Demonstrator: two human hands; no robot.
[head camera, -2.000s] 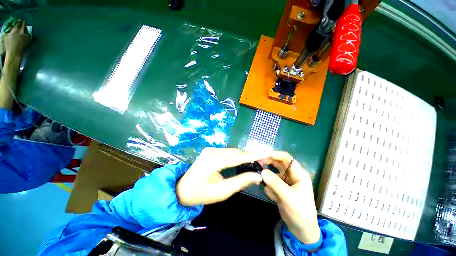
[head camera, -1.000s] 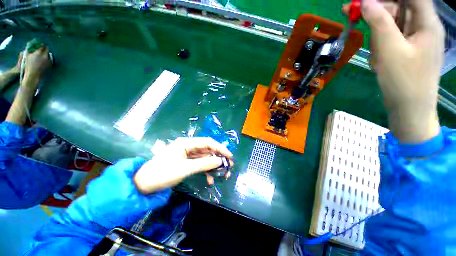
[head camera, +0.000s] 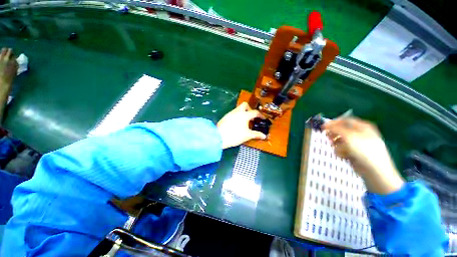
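The toggle-clamp press jig (head camera: 280, 138) stands on the bench with its red handle (head camera: 314, 22) raised. My left hand (head camera: 239, 126) reaches to the jig nest, thumb and fingers around a black housing (head camera: 260, 125) there; whether it sits fully in the nest is hidden. My right hand (head camera: 351, 143) is blurred above the far left corner of the white foam tray (head camera: 333, 201). A small dark part (head camera: 316, 122) shows at its fingertips. A slim pale shape by the knuckles is too blurred to name.
A grid sheet (head camera: 246, 163) lies below the jig. A long white strip sheet (head camera: 128, 105) and a clear bag (head camera: 198, 95) are to the left. A black piece (head camera: 155, 54) lies at the far side. A metal rail (head camera: 230, 31) runs behind. Another person's hand (head camera: 7, 68) is at far left.
My right hand has let go of the red handle and come down over the tray. My left hand has moved from the bench's near side to the nest. The clamp handle stands raised.
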